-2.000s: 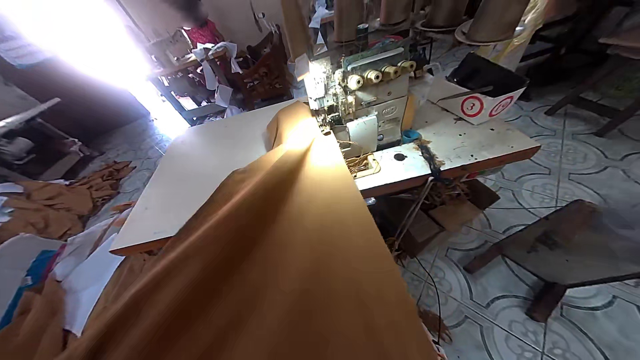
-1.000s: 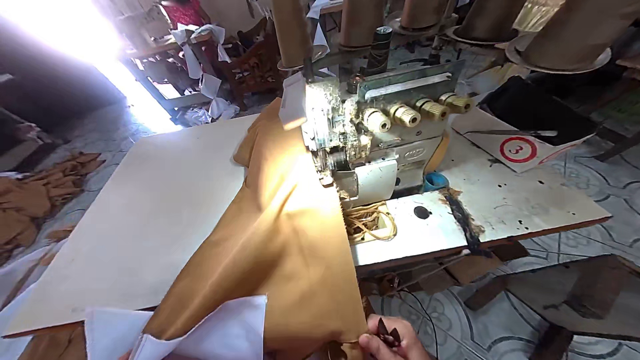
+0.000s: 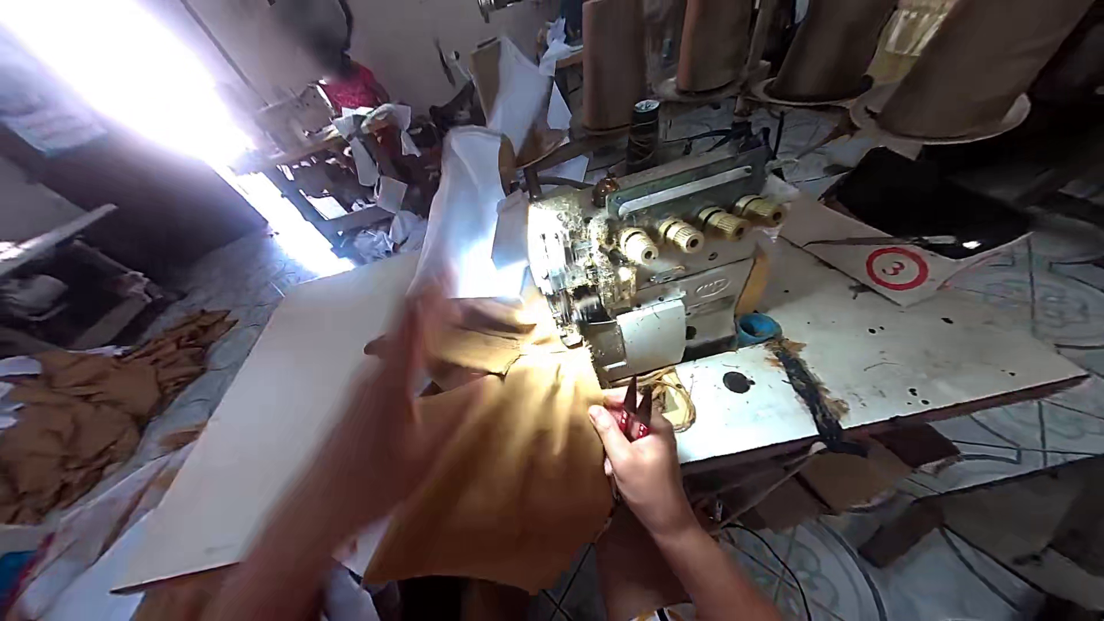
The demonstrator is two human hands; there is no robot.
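Tan fabric [image 3: 526,466] lies gathered at the needle area of an overlock sewing machine [image 3: 647,267] and hangs over the table's front edge. My right hand [image 3: 642,466] pinches the fabric's right edge and also holds small thread snips [image 3: 635,412], blades pointing up. My left hand [image 3: 423,345], blurred, is over the fabric left of the machine; its fingers and its hold cannot be made out. White fabric [image 3: 466,207] stands up behind it, beside the machine head.
The pale table [image 3: 302,379] extends left. A blue ring-shaped item [image 3: 757,328] and a white box [image 3: 871,259] with dark contents are at right. Thread cones [image 3: 716,43] stand behind. Tan cloth [image 3: 112,388] lies on the floor at left. A person in red [image 3: 354,86] is in the background.
The long tan fabric has been drawn in and gathered near the machine. My right hand with the snips has moved up toward the needle area. My left arm now reaches over the table. White fabric stands behind.
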